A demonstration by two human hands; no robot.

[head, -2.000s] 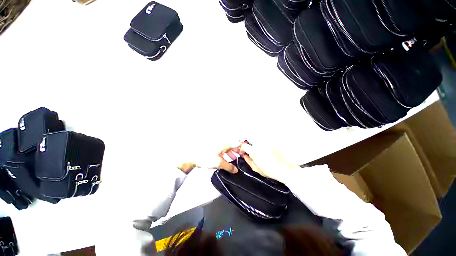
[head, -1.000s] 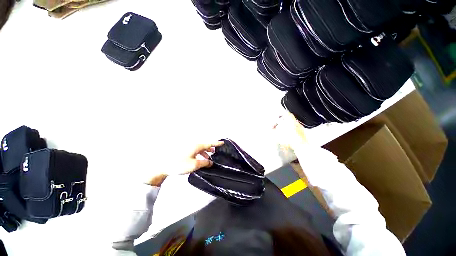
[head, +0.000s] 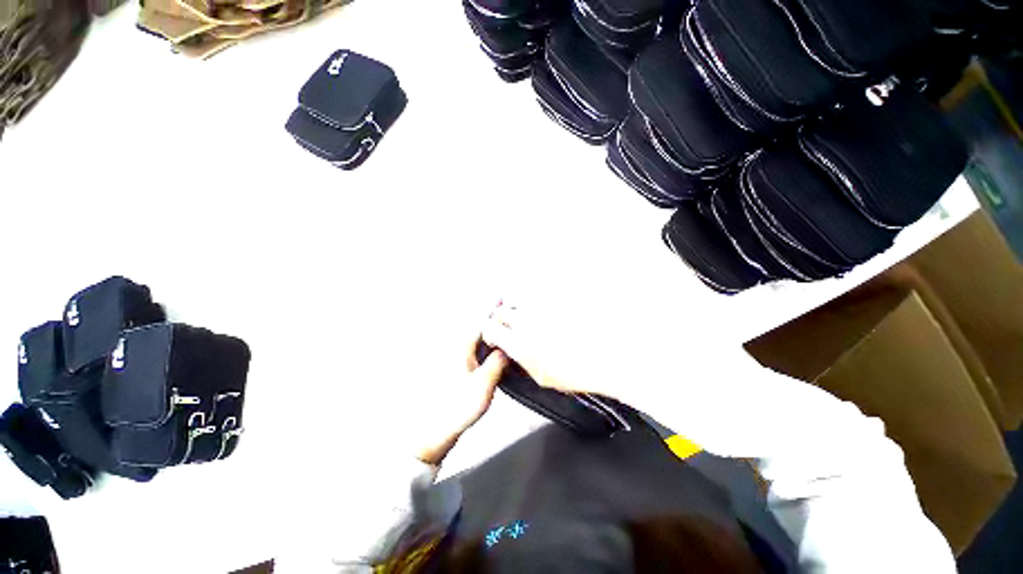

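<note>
A small black bag [head: 561, 406] lies at the table's front edge against the dark apron, seen narrow, with pale zip lines at its near end. My left hand [head: 480, 387] grips its far end. My right hand [head: 527, 350] is over the same end, partly washed out by glare; its fingers meet the left hand there. Whether the fingertips hold a puller cannot be seen.
A pile of black bags with silver pullers [head: 180, 392] is at left. One black bag [head: 350, 107] stands alone at the far side. Large stacked rows of black bags [head: 774, 146] fill the right. Brown fabric [head: 224, 20] lies far left; an open carton [head: 931, 404] is beside the table at right.
My right hand was away from the bag near the stacked rows and is back at its far end. The bag was open towards the camera and now shows narrow. The view has shifted slightly.
</note>
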